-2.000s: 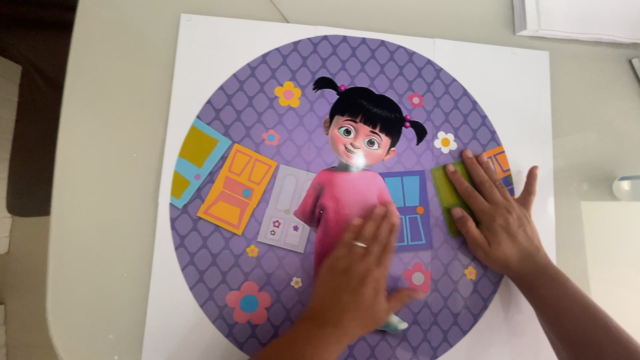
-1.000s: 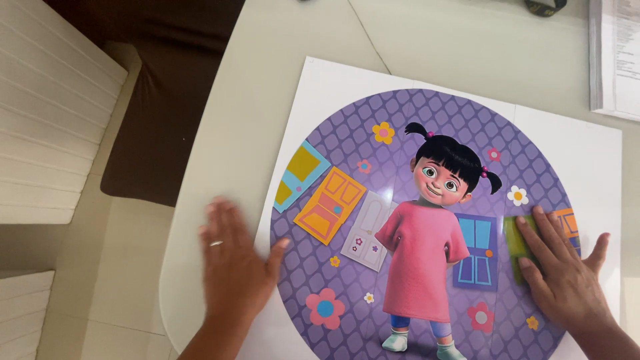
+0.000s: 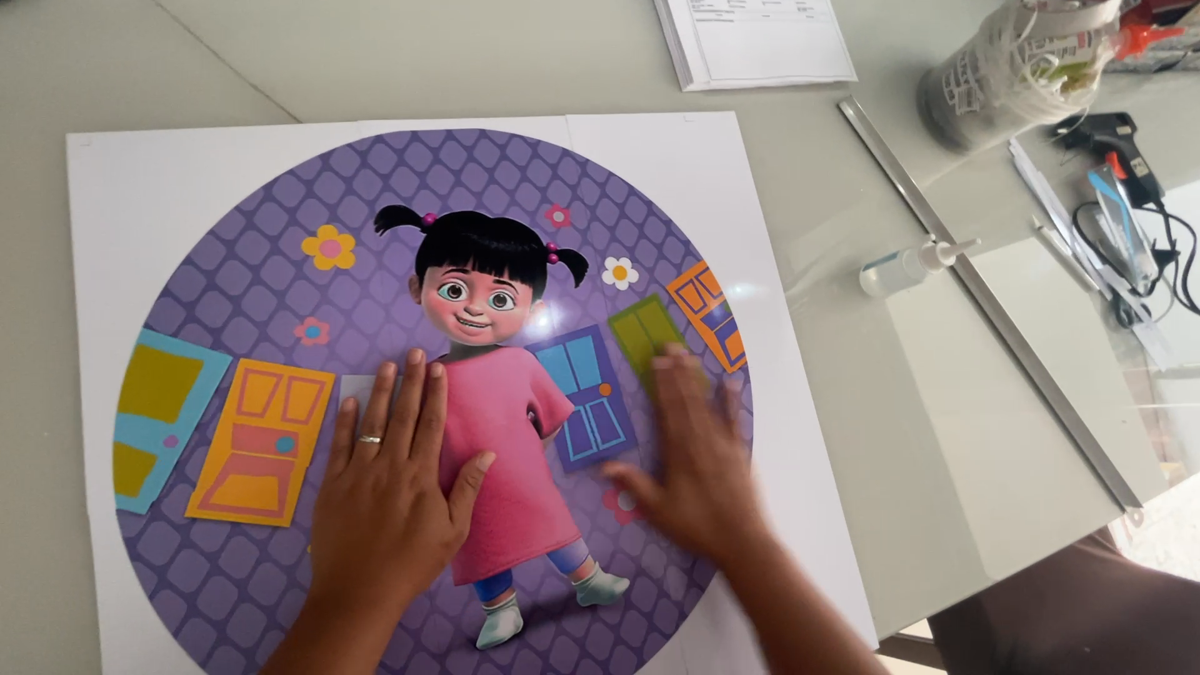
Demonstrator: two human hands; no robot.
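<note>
A large round purple print (image 3: 253, 281) with a cartoon child in a pink dress and colored doors lies on a white rectangular sheet (image 3: 797, 525) on the table. My left hand (image 3: 389, 487) rests flat on the print, left of the pink dress, with its fingers slightly apart and a ring on one finger. Over the right part of the print, by the green door, is my right hand (image 3: 694, 459), blurred, with thumb and fingers spread. Neither hand holds anything.
Right of the sheet lie a small glue bottle (image 3: 905, 270) and a long metal strip (image 3: 994, 309). Farther right are a large plastic bottle (image 3: 994, 84), a black hot glue gun (image 3: 1116, 155) and a cable. A stack of papers (image 3: 759, 42) lies at the back.
My left hand, off the print's left side one second ago, is now on the print beside the pink dress. The view has shifted right, showing the tools.
</note>
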